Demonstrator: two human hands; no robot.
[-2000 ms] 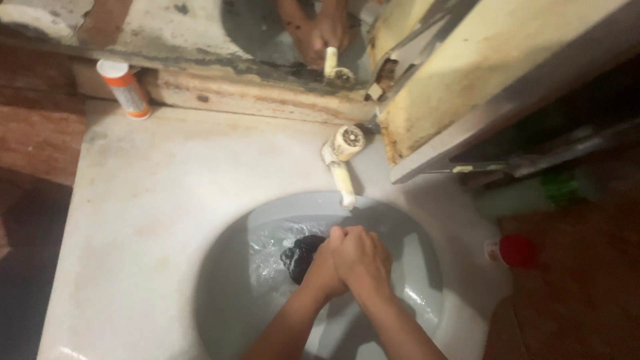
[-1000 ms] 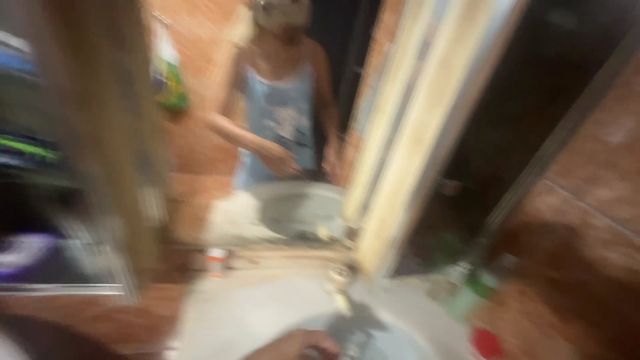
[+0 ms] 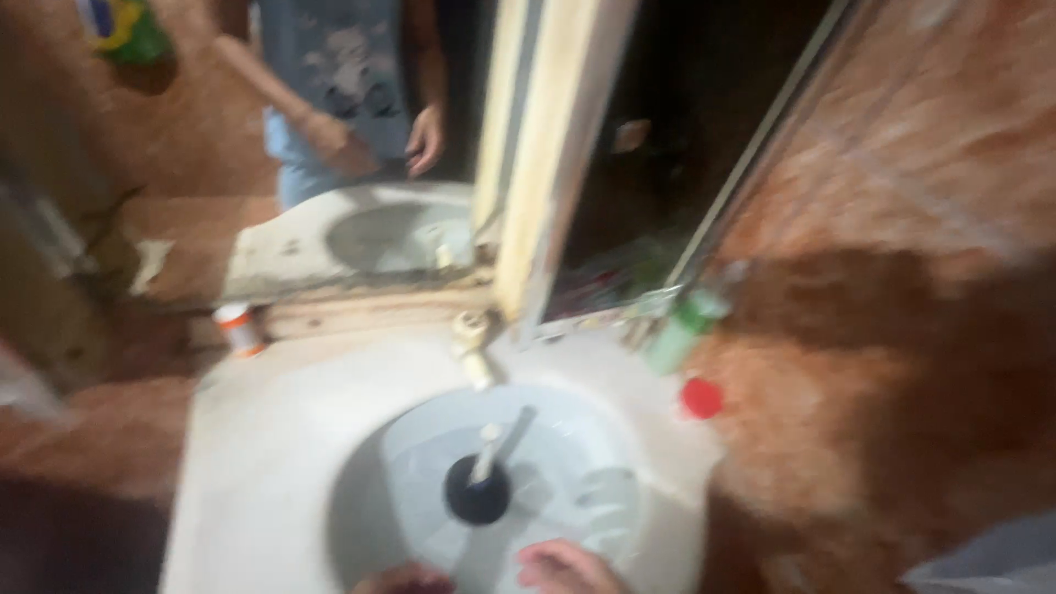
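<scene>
My left hand [image 3: 406, 580] shows only partly at the bottom edge, over the near side of the sink basin [image 3: 355, 495]; its fingers are blurred and I cannot tell whether they are apart. To its right, my right hand [image 3: 569, 568] is over the basin with loosely bent fingers, and nothing shows in it. Beyond both hands, a sink plunger stands upright in the basin, its dark rubber cup [image 3: 477, 499] down and its pale handle [image 3: 487, 454] up. Water lies in the basin. A cream faucet [image 3: 473, 346] is at the far rim.
An orange-and-white container [image 3: 239, 330] stands at the counter's back left. Behind the counter is a mirror [image 3: 379, 264] reflecting a person's arms and torso. A cream frame [image 3: 544, 165] rises right of the faucet. A green bottle [image 3: 685, 330] and a red lid [image 3: 701, 398] are at the right.
My hands, together above the dark cup two seconds ago, are now apart at the bottom of the view. The plunger now stands without a hand on it.
</scene>
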